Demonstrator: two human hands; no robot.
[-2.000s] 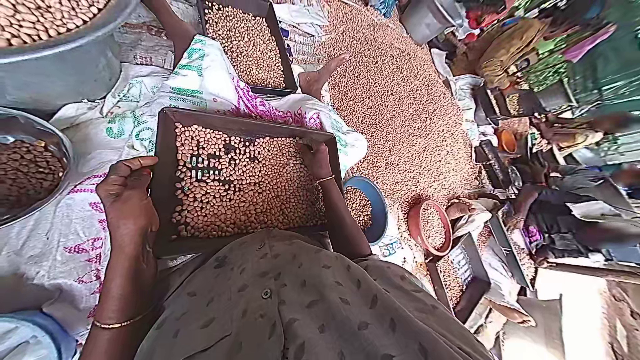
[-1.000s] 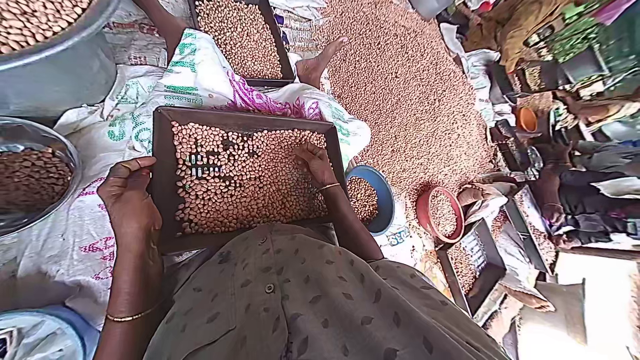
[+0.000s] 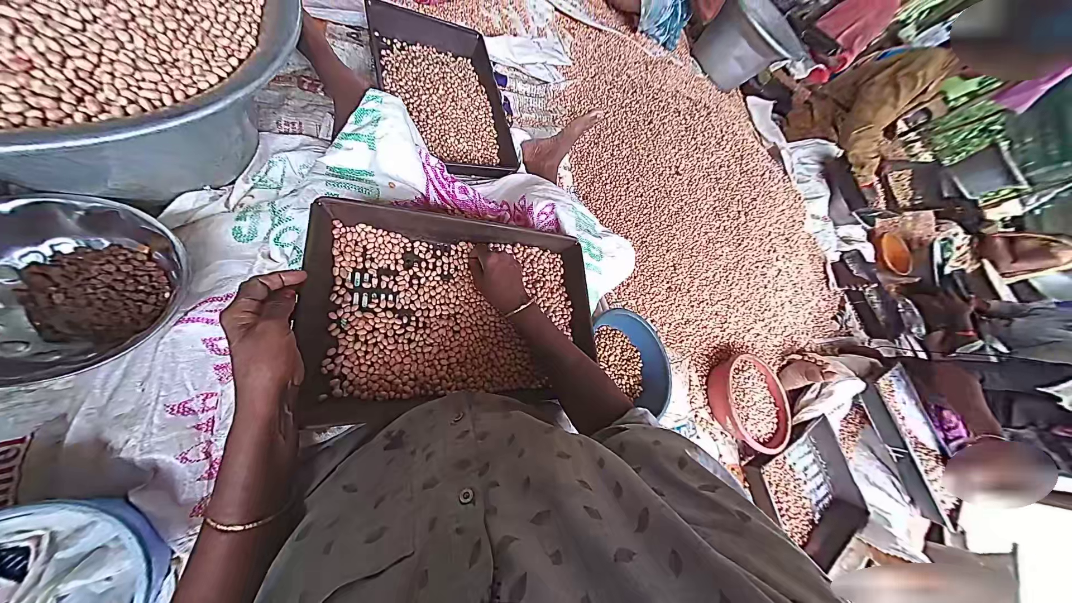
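Note:
A dark rectangular tray (image 3: 311,335) rests on my lap, its floor covered by a layer of peanut kernels (image 3: 435,343). Slots in the tray floor show through at the left, where the kernels are thinner. My left hand (image 3: 264,335) grips the tray's left wall, thumb and fingers at the rim. Inside the tray, right of the middle, my right hand (image 3: 500,280) touches the kernels with its fingers bent down; whether it pinches any is hidden. Thin bangles circle both wrists.
Around me are a large metal tub (image 3: 201,151) of kernels, a steel bowl (image 3: 167,251) of darker pieces, a second tray (image 3: 502,126), a blue bowl (image 3: 657,360), a red basin (image 3: 720,394) and a wide kernel heap (image 3: 670,184). Several people sit at the right.
My right hand has moved from the tray's right end toward the middle and then to its upper part. My left hand has stayed at the left wall.

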